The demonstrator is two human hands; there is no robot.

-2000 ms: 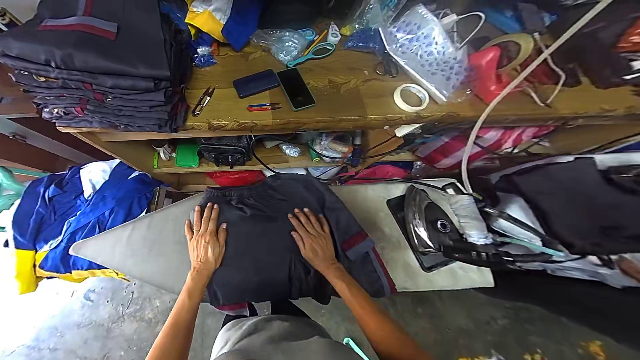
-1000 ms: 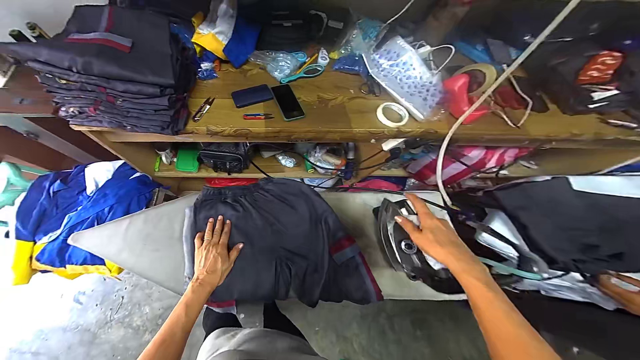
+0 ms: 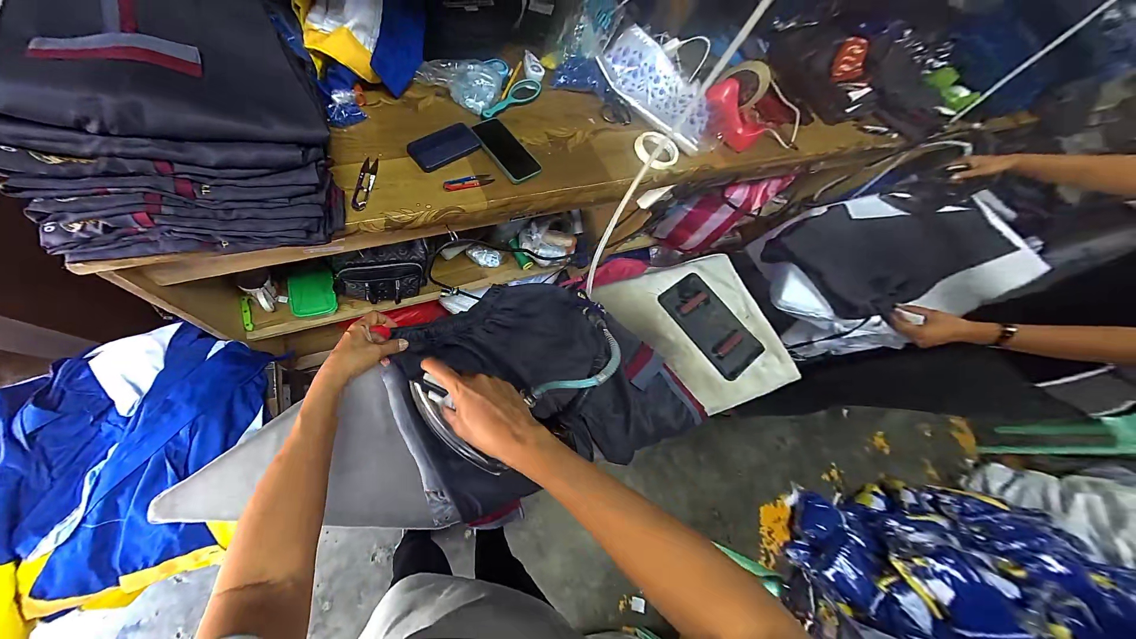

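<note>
Dark elastic-waist shorts (image 3: pixel 532 328) with grey and maroon trim lie over the pointed grey ironing board (image 3: pixel 368 461). My right hand (image 3: pixel 484 413) is closed on the handle of an iron (image 3: pixel 439 430), whose plate rests on the shorts near their left edge. A pale blue hose (image 3: pixel 577 383) runs from the iron across the cloth. My left hand (image 3: pixel 359 351) pinches the waistband at its upper left corner. The dark iron rest (image 3: pixel 710 326) lies on the pale pad to the right with no iron on it.
Folded dark garments (image 3: pixel 177 151) are stacked on the wooden table (image 3: pixel 390 204), near thread snips (image 3: pixel 365 184) and a phone (image 3: pixel 507 151). Blue and white garments (image 3: pixel 160 444) hang at left. At right, a co-worker's hands (image 3: pixel 932 327) hold dark cloth. Bagged blue garments (image 3: pixel 923 568) lie lower right.
The iron has moved left from its rest onto the shorts, with my right hand on it. My left hand has gone from flat on the cloth to pinching the waistband. The view has shifted right.
</note>
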